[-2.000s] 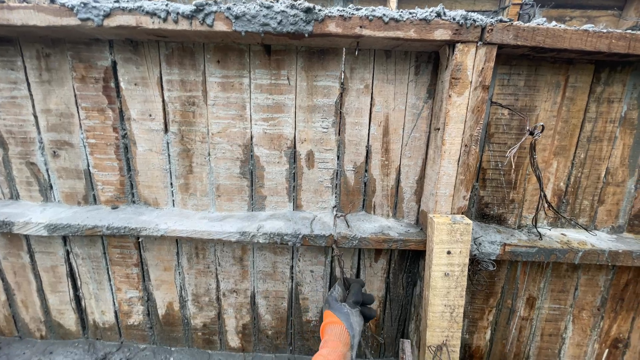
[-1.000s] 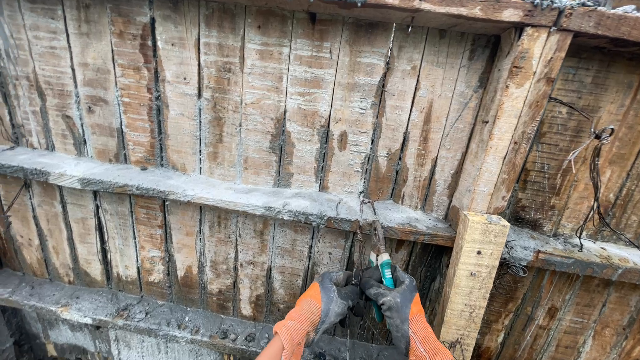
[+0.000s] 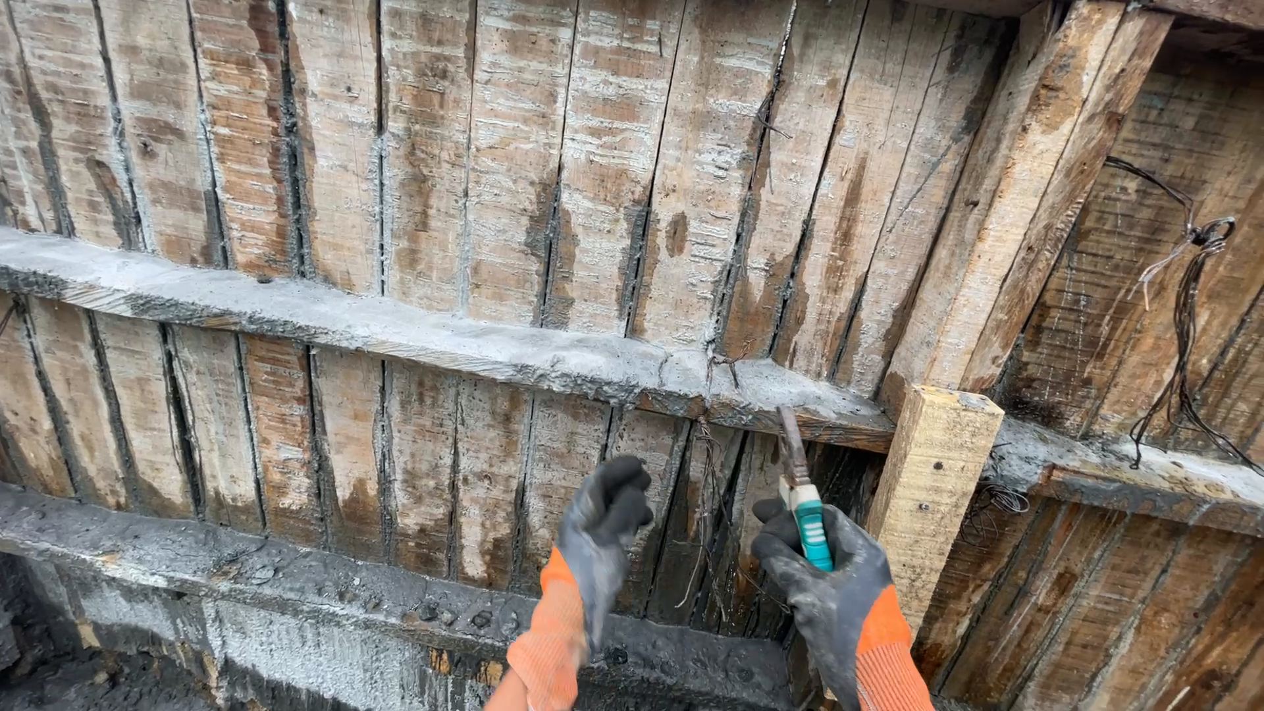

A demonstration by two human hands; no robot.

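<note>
My left hand (image 3: 604, 538), in a dark rubber-coated glove with an orange cuff, holds nothing visible; its fingers are loosely curled in front of the lower planks. My right hand (image 3: 825, 583), gloved alike, grips a hand tool with a teal and white handle (image 3: 810, 523), seemingly pliers or pincers, its metal jaws pointing up beside the edge of the wooden rail (image 3: 553, 360). A twisted tie wire (image 3: 723, 367) stands out on top of that rail, and thin wires (image 3: 708, 494) hang below it between my hands.
Cement-smeared vertical planks (image 3: 612, 168) form the wall. A short timber post (image 3: 933, 484) stands right of my right hand, below a taller upright (image 3: 1037, 197). A bundle of black wires (image 3: 1190, 316) hangs at the right. A mortar-covered lower ledge (image 3: 296, 573) runs along the bottom left.
Two seconds ago one gloved hand showed low at the wall. One second ago both hands were close together at the tool; now they are apart, with the tool in my right hand.
</note>
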